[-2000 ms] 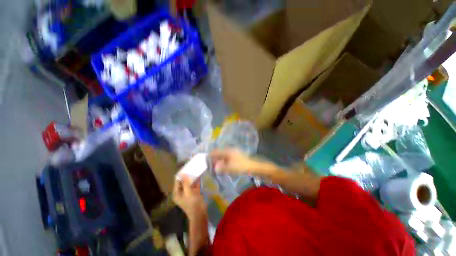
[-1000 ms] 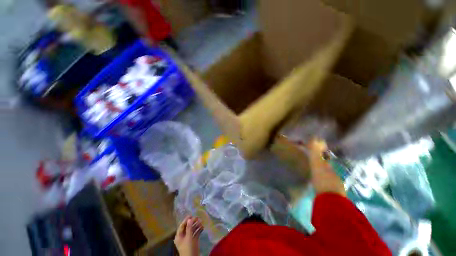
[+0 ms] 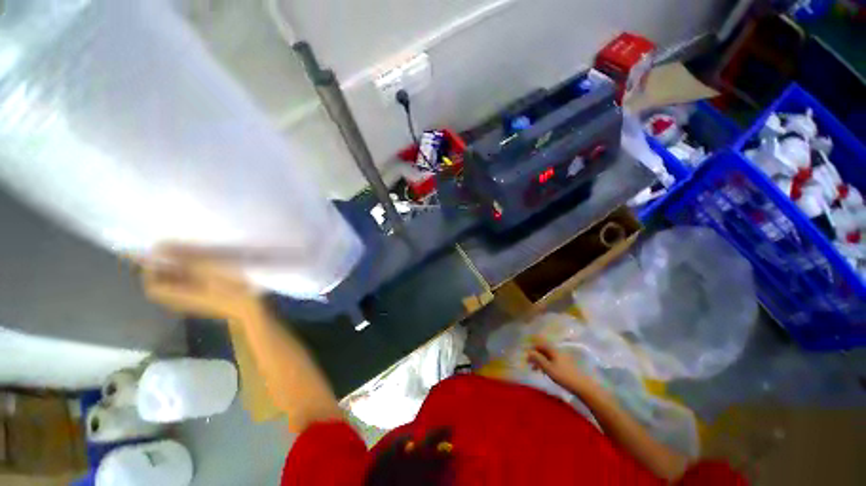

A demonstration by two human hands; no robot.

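A large, shiny white film roll or bundle (image 3: 190,142) fills the upper left, close to the camera and blurred. My left hand (image 3: 195,275) is at its lower edge and holds it, fingers partly hidden and blurred. My right hand (image 3: 555,365) is low at centre right, empty, with loosely bent fingers, over the inflated air cushions (image 3: 674,304). The dark grey air cushion machine (image 3: 541,166), with lit red digits, stands on the dark bench (image 3: 399,332). An upright metal rod (image 3: 347,123) stands left of the machine.
A narrow open carton (image 3: 579,266) with a brown cardboard core (image 3: 612,233) is at the bench front. Blue crates (image 3: 760,247) with white and red items stand on the right. White rolls (image 3: 187,389) lie at lower left. A wall socket (image 3: 404,74) is behind the bench.
The view has swung left to the machine and wall. A small white item between both hands two seconds ago is gone from them. My left hand is now raised at the large white roll.
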